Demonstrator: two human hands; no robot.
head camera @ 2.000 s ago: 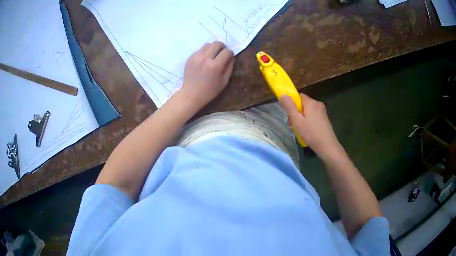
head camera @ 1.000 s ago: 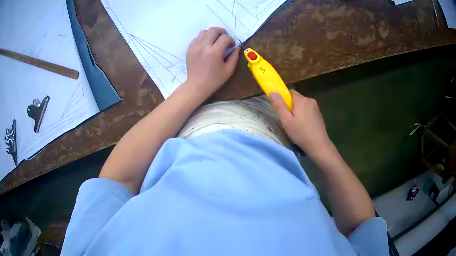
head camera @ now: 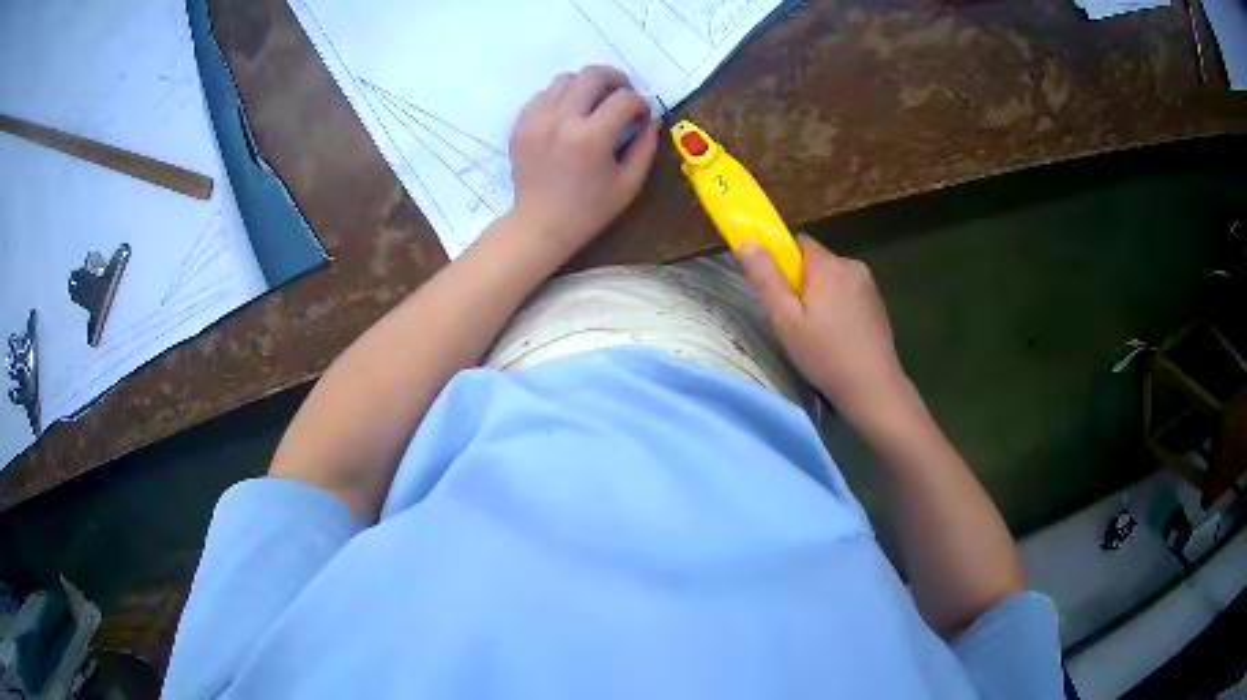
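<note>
A white paper marker piece with printed lines [head camera: 451, 69] lies on the brown table, with dark blue fabric showing along its right edge. My left hand [head camera: 581, 151] is at its near right edge, fingers curled, with a bit of the edge between thumb and fingers. My right hand [head camera: 827, 308] is closed around the yellow handheld electric cutter [head camera: 743, 212], which has a red button and a "3" on it. The cutter's thin dark tip points at the piece's edge just right of my left fingers. Whether the tip is in the layers cannot be seen.
A larger paper-topped fabric lay [head camera: 123, 96] is at the left, bearing a brown curved ruler [head camera: 110, 157] and two silver clips [head camera: 99, 291]. The brown table [head camera: 903, 123] ends in front of me above a green floor [head camera: 1012, 301]. A wooden frame stands at the far right.
Since two seconds ago, the cutter has moved up and left to the piece's edge beside my left hand. My left hand's fingers now have the edge between them. In the last second little moved.
</note>
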